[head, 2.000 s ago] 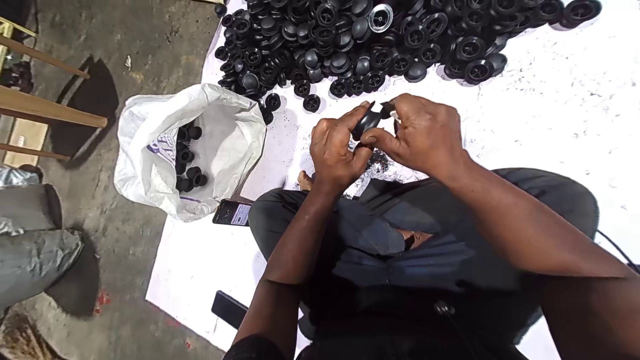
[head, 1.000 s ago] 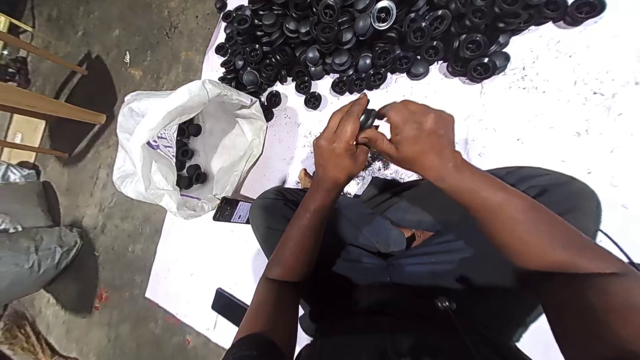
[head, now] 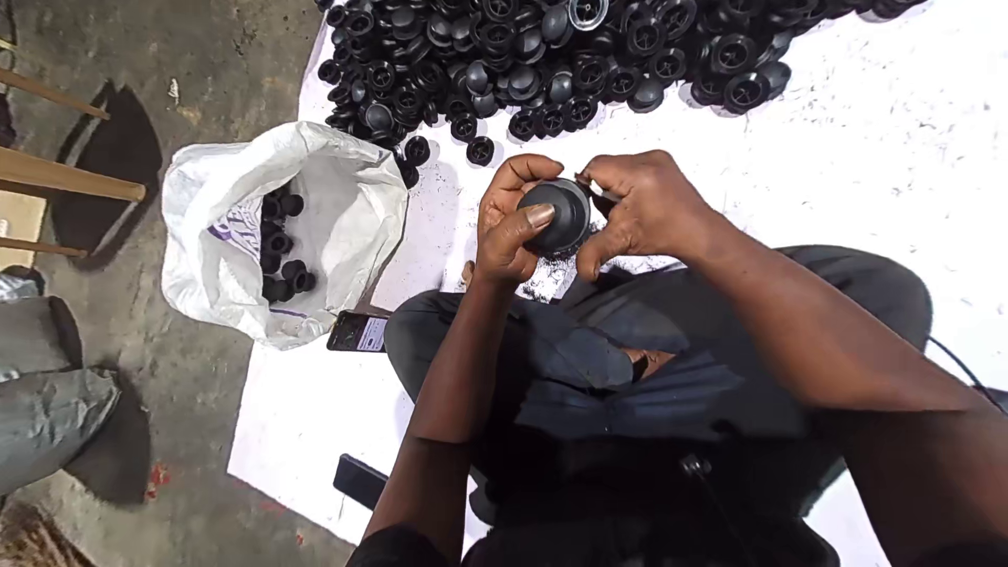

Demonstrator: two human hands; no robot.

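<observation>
A round black plastic or rubber part (head: 561, 216) with a domed top is held by my left hand (head: 508, 228), the thumb on its face and the fingers behind it. At its right edge is my right hand (head: 642, 213), thumb and index finger apart around a small dark thing (head: 587, 183), too small to name; whether it is gripped cannot be told. Dark shavings (head: 547, 279) lie on the white sheet beneath the hands. A large heap of similar black round parts (head: 520, 79) spreads beyond them.
At the left stands an open white woven sack (head: 193, 252) with several black parts (head: 283, 236) inside. One phone (head: 358, 332) with a lit screen lies beside it, and another dark phone (head: 360, 480) is nearer. Wooden legs (head: 71, 175) and grey bags (head: 47, 425) are at the far left.
The round part, mostly hidden between the fingers a second ago, now shows its domed face. My right hand's thumb and index finger have spread apart. The sack and the heap look unchanged.
</observation>
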